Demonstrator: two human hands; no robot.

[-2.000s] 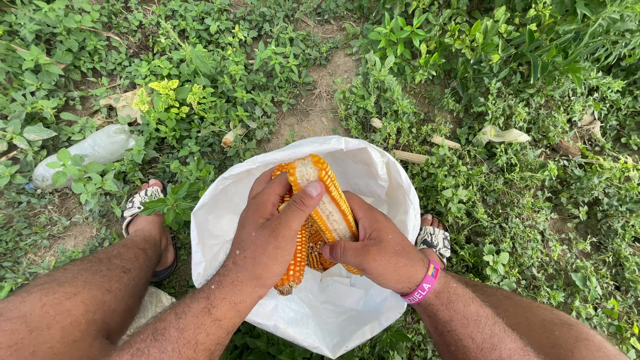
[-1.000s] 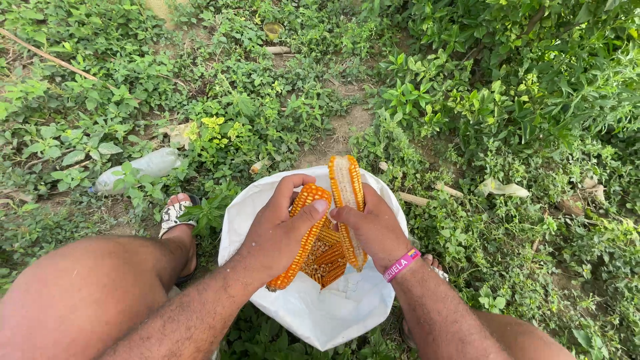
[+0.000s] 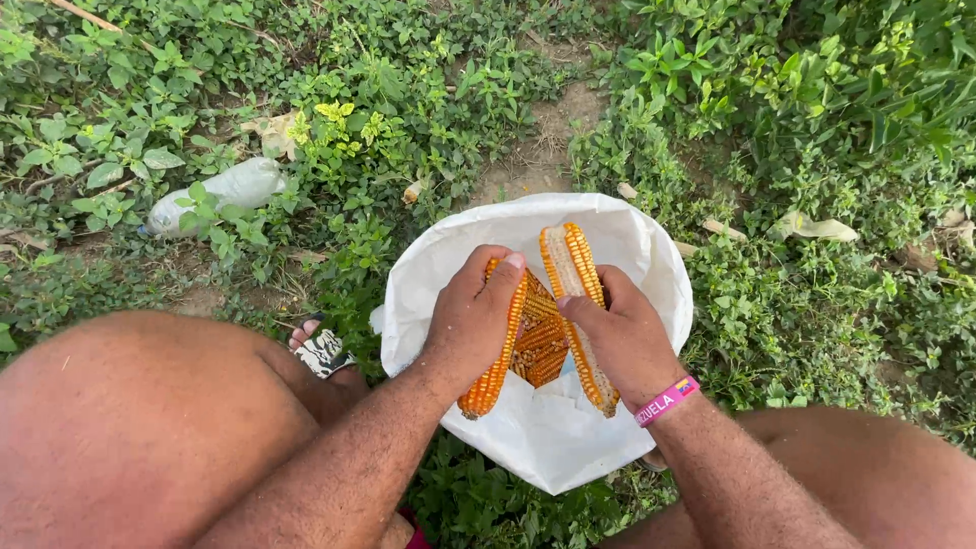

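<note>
My left hand [image 3: 476,309] grips an orange ear of corn [image 3: 496,374], its kernels showing along the right side and its lower end pointing down. In my right hand [image 3: 625,328] is a second ear of corn [image 3: 576,267], with a long strip of pale bare cob between rows of kernels. The two ears are apart, both over the open mouth of a white woven sack [image 3: 564,450]. Inside the sack, between my hands, lie several corn ears and loose kernels [image 3: 541,343]. A pink wristband is on my right wrist.
Low green weeds surround the sack. A clear plastic bottle [image 3: 221,198] lies at the left among leaves. Dry husk pieces [image 3: 816,227] and short stalks [image 3: 724,230] lie at the right. My knees flank the sack, and a sandalled foot [image 3: 324,351] shows at its left.
Two seconds ago the two ears were close together, the right one lying across under my left thumb. They have since moved apart, and the ears inside the sack show more.
</note>
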